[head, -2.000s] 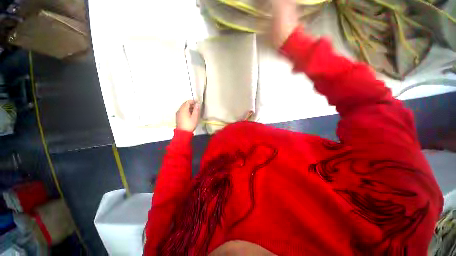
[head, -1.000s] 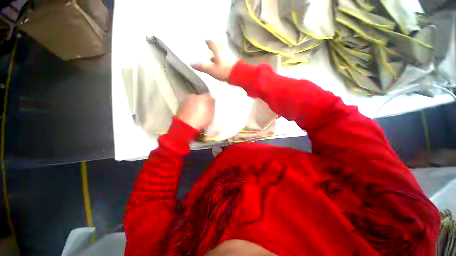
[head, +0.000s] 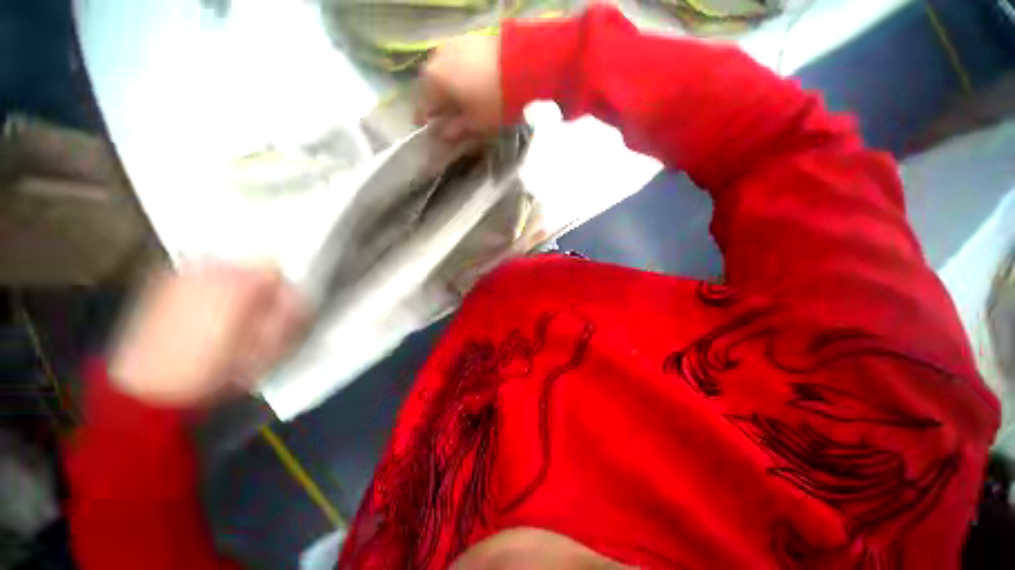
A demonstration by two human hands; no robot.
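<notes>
A pale bag body (head: 367, 295) is stretched between my two hands in front of me, its long narrow mouth facing up. The darker grey-beige lining (head: 390, 212) shows inside the opening. My left hand (head: 212, 328), strongly blurred, is at the near-left end of the mouth and seems closed on it. My right hand (head: 462, 89) is closed on the far-right end of the mouth. The fingertips of both hands are blurred or partly hidden.
The white table (head: 134, 100) runs under the bag. Grey-olive pieces with yellow edges (head: 390, 28) lie at the table's far side, partly behind my right arm. A tan shape (head: 67, 206) is beyond the table's left edge. Another pale piece lies near my right hand.
Both hands now hold the bag body, which is raised and spread diagonally. My right hand has closed on its far end. My left hand has moved left and nearer. The view has turned.
</notes>
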